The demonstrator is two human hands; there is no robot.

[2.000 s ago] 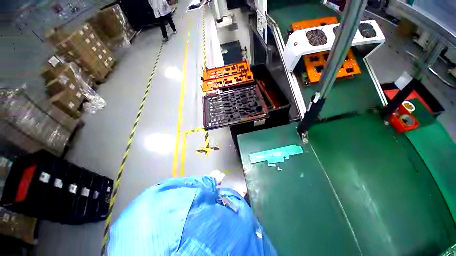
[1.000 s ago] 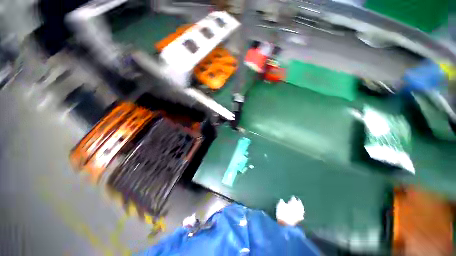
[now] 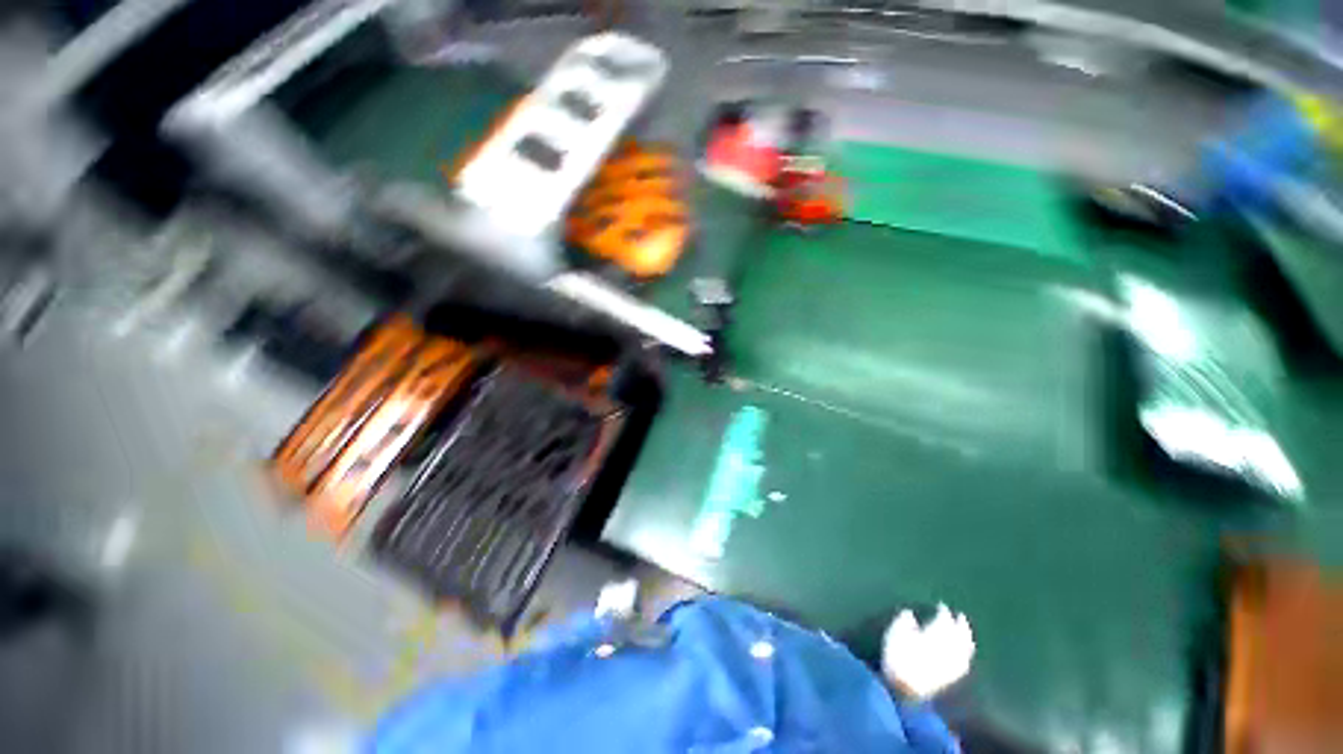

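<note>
The picture is blurred. My right hand, in a white glove, is over the near edge of the green bench, its fingers apart and nothing seen in it. My left hand is a small white patch at the left of my blue smock; its fingers cannot be made out. Teal strips lie on the bench in front of me, with small teal pieces beside them. A dark openwork plate and orange plates stand by the black bin at the left.
A black bin meets the bench's left edge. A white housing with dark openings spans the conveyor, an orange plate beside it. Red items are at the back, a shiny clear-white thing at right, an orange thing at the lower right edge.
The view has swung from the aisle to the bench. My right hand has come into view and shifted slightly right since one second ago. The strips and plates appear in the same places.
</note>
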